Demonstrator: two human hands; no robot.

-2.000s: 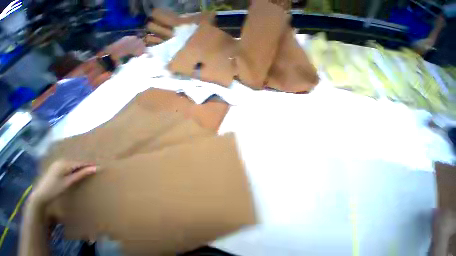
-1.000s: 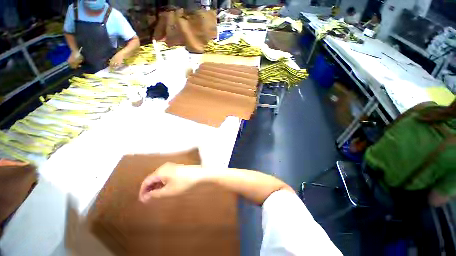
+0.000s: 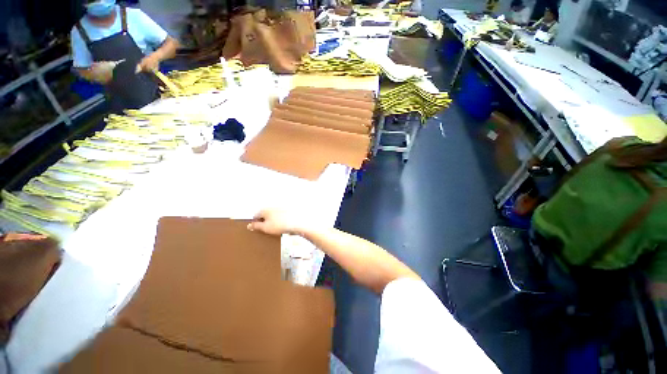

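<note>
A large brown bag body panel (image 3: 219,292) lies in front of me on the white-covered table, with a seam line across its lower part and a notch at its right side. My right hand (image 3: 269,223) reaches in from the right and pinches the panel's far right corner between its fingertips. My left hand is not in view. Beyond the panel, an overlapped row of brown panels (image 3: 314,135) lies near the table's right edge.
A dark cloth or thread bundle (image 3: 229,130) lies left of the overlapped row. Yellow and white strips (image 3: 95,168) cover the left side. Yellow-edged stacks (image 3: 413,98) stand beyond. A masked coworker (image 3: 124,55) stands far left. A person in green (image 3: 603,212) and a stool (image 3: 483,274) are at right.
The view has swung from the left side of the table to its right. My right hand has moved from over the panel to its far corner, and the panel now lies more fully in view.
</note>
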